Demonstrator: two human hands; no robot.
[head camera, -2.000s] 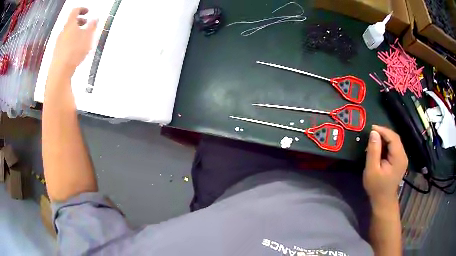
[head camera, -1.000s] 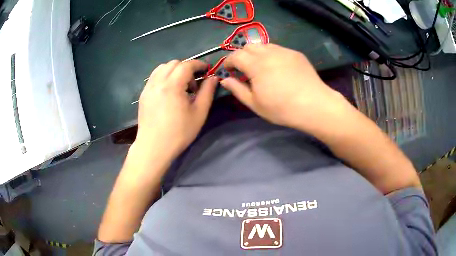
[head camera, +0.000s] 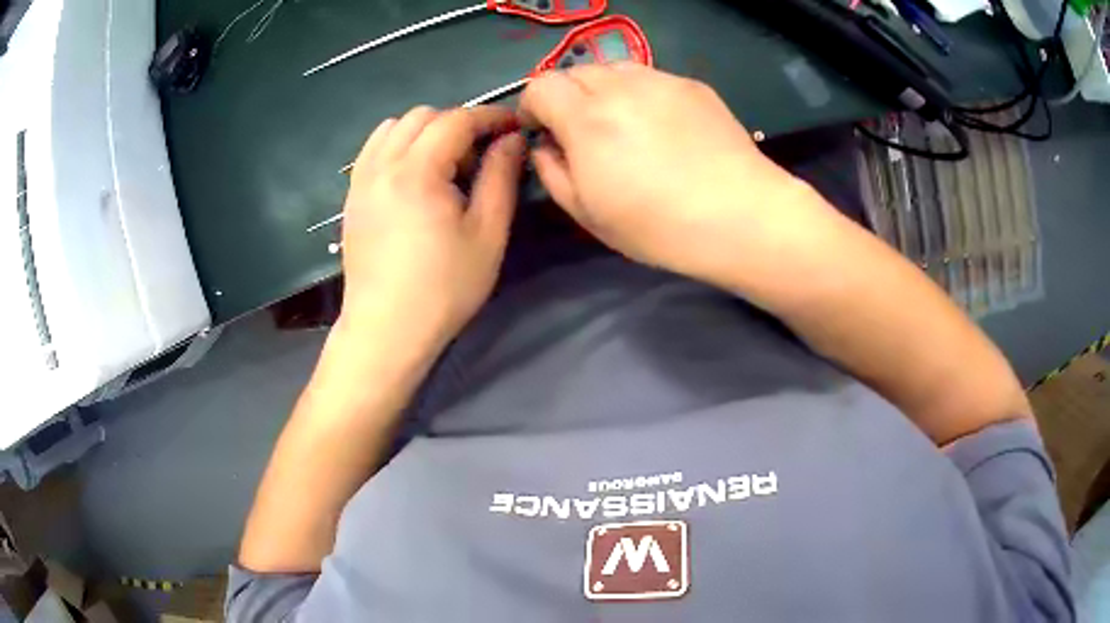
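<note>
My left hand (head camera: 420, 207) and my right hand (head camera: 651, 164) meet at the bench's near edge, fingertips close together around a red thermometer whose head is mostly hidden by them. Its thin metal stem (head camera: 324, 223) sticks out left of my left hand. A second red thermometer (head camera: 605, 44) lies just beyond my right hand, display up, its stem running left behind my left hand. A third red thermometer (head camera: 554, 9) lies farther back, cut by the top edge, its stem pointing left.
A white foam tray (head camera: 91, 231) with a dark slot stands at the left. A small black object (head camera: 180, 59) and thin wire (head camera: 250, 17) lie at the back left. A thick black tool (head camera: 840, 43) with cable is at the back right. Clear ribbed trays (head camera: 956, 213) are below the bench at right.
Since two seconds ago, my left hand has left the white tray and my right hand has moved in; both came together at the nearest thermometer. Over the last second they have barely moved.
</note>
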